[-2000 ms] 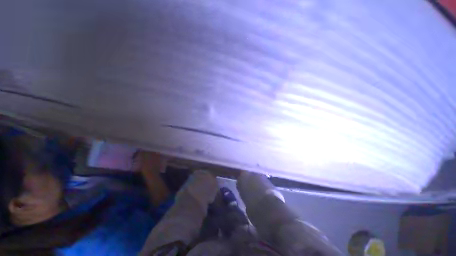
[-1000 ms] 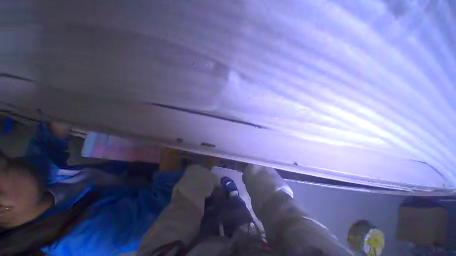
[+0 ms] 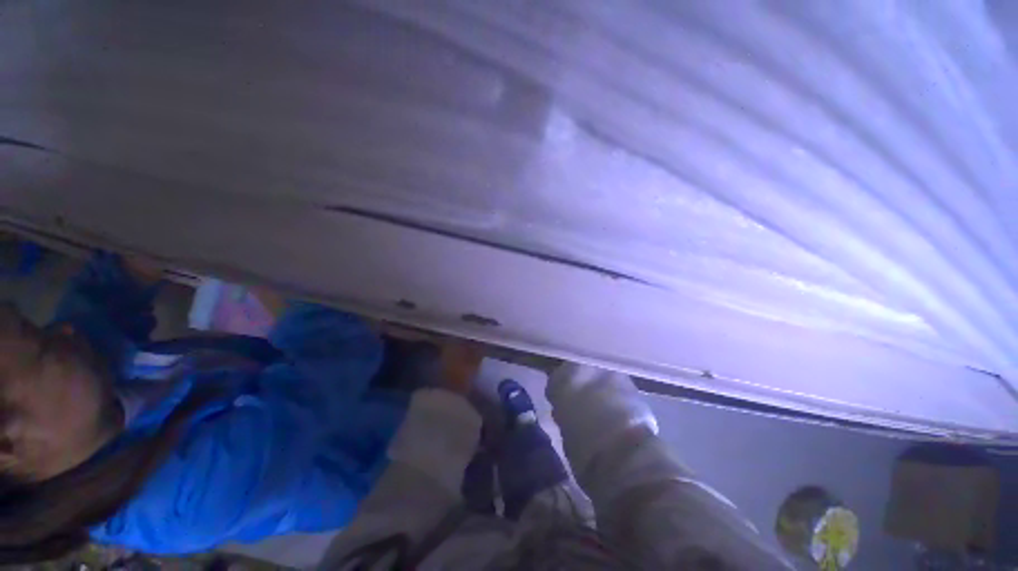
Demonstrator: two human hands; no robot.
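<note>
A wide pale grey shelf surface [image 3: 480, 167], ribbed with glare, fills the upper part of the view. Its front edge slants down to the right. My two pale sleeves reach up to this edge. A blurred brown patch [image 3: 458, 363] lies at the left cuff; I cannot tell whether it is my left hand or something behind it. My right hand is hidden beyond the shelf edge, with only the sleeve [image 3: 608, 418] showing. Nothing held can be seen.
A person in blue clothing [image 3: 246, 457] is close on the left, with an arm reaching towards a pale pink-white item [image 3: 229, 307] under the edge. A brown carton [image 3: 943, 502] and a round yellowish object [image 3: 832, 538] are at the lower right. My dark shoe [image 3: 516, 402] shows between the sleeves.
The shelf surface has shifted in view and its glare has moved right. The person in blue has reached further right, covering part of the pink-white item. My sleeves stay at the edge.
</note>
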